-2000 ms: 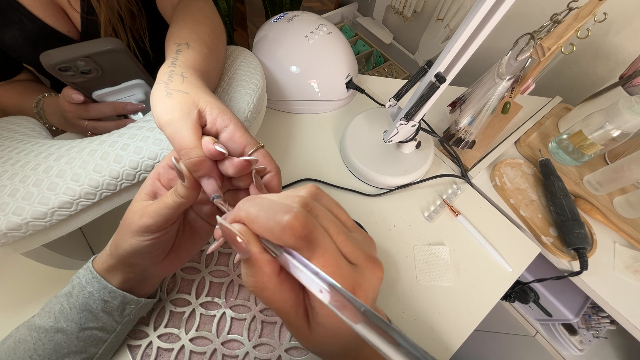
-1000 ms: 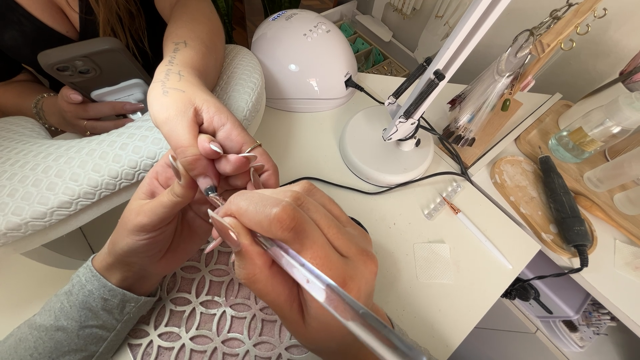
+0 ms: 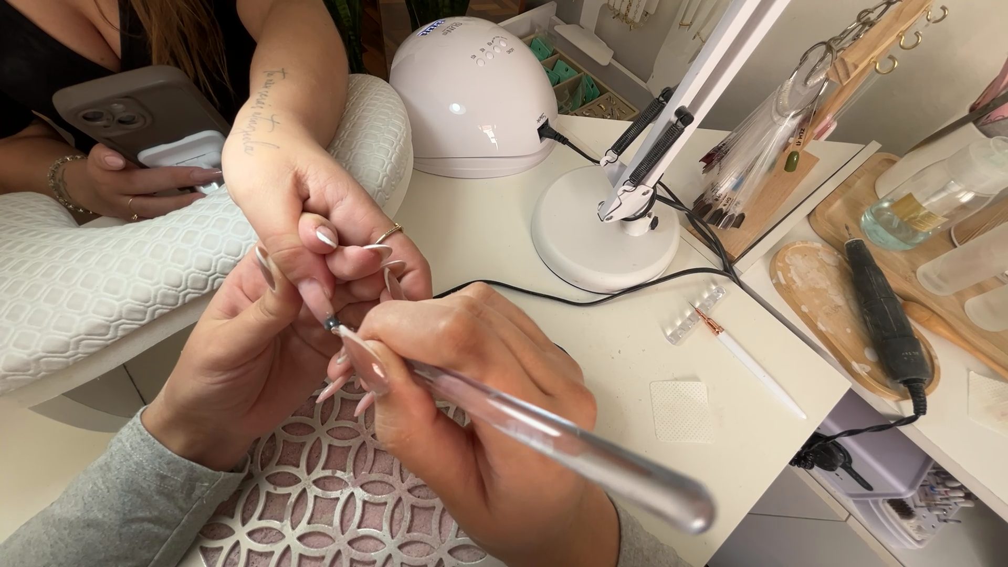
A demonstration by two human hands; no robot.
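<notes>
My left hand (image 3: 236, 354), in a grey sleeve, supports another person's hand (image 3: 331, 213) by its thumb. That hand wears a ring and has long nails with white tips. My right hand (image 3: 480, 394) grips a nail brush with a thick clear handle (image 3: 567, 445), which slants down to the right. The brush's tip meets the end of the person's thumbnail (image 3: 318, 302), where a dark spot shows. Below both my hands lies a patterned dust-collector grille (image 3: 331, 488). The person's other hand (image 3: 118, 185) holds a phone (image 3: 142, 114).
A white nail lamp (image 3: 472, 94) and a desk lamp base (image 3: 605, 228) stand behind, with a black cable crossing the table. To the right are a thin white brush (image 3: 760, 374), a lint-free pad (image 3: 680, 411), a nail drill handpiece (image 3: 886, 307) and bottles. A quilted armrest (image 3: 134, 276) is left.
The brush tip and my right fingers have shifted slightly at the person's thumbnail. My left hand keeps its hold on the thumb.
</notes>
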